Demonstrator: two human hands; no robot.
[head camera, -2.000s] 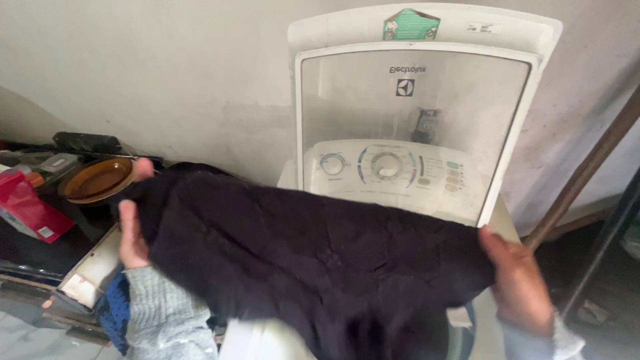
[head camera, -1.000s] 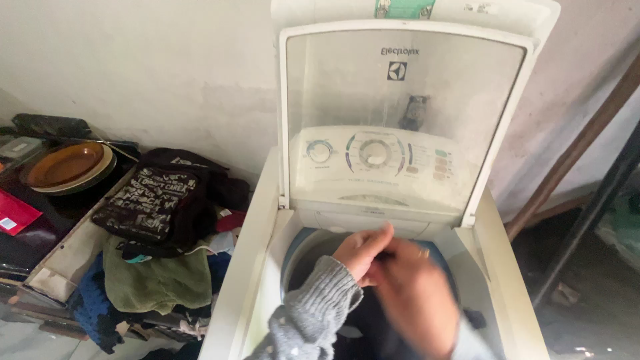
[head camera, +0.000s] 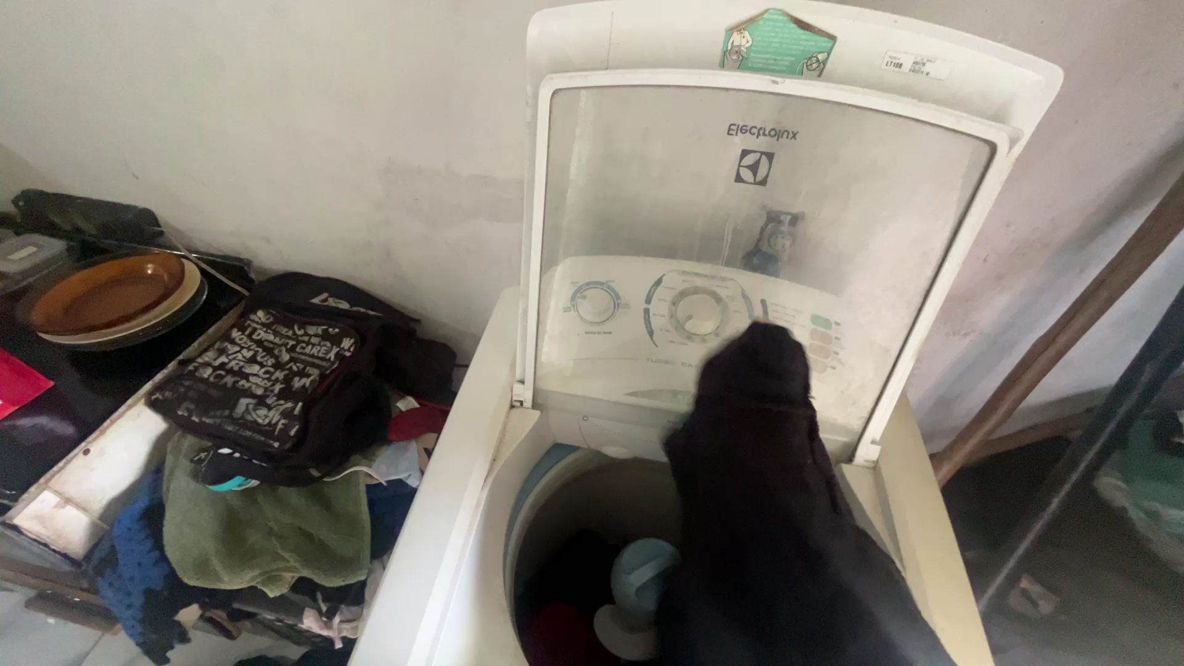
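Note:
A black garment (head camera: 777, 518) rises from the bottom edge, over the right part of an open top-loading Electrolux washing machine (head camera: 444, 518). Its bunched upper end stands before the raised lid (head camera: 647, 222). Neither my left hand nor my right hand shows; whether one is inside or behind the cloth cannot be told. Down in the tub (head camera: 601, 481), dark cloth and red cloth (head camera: 560, 636) lie around the pale blue agitator (head camera: 640, 578).
Left of the washer, a black printed backpack (head camera: 277, 370) lies on piled clothes with an olive cloth (head camera: 264, 527). Stacked plates (head camera: 111, 294) sit on a black surface beyond. A wooden pole (head camera: 1064, 333) leans at the right.
Two seconds ago both hands held black cloth stretched in front of the washer. One second ago they were close together over the tub. Now the hands are out of sight and the black garment stands raised.

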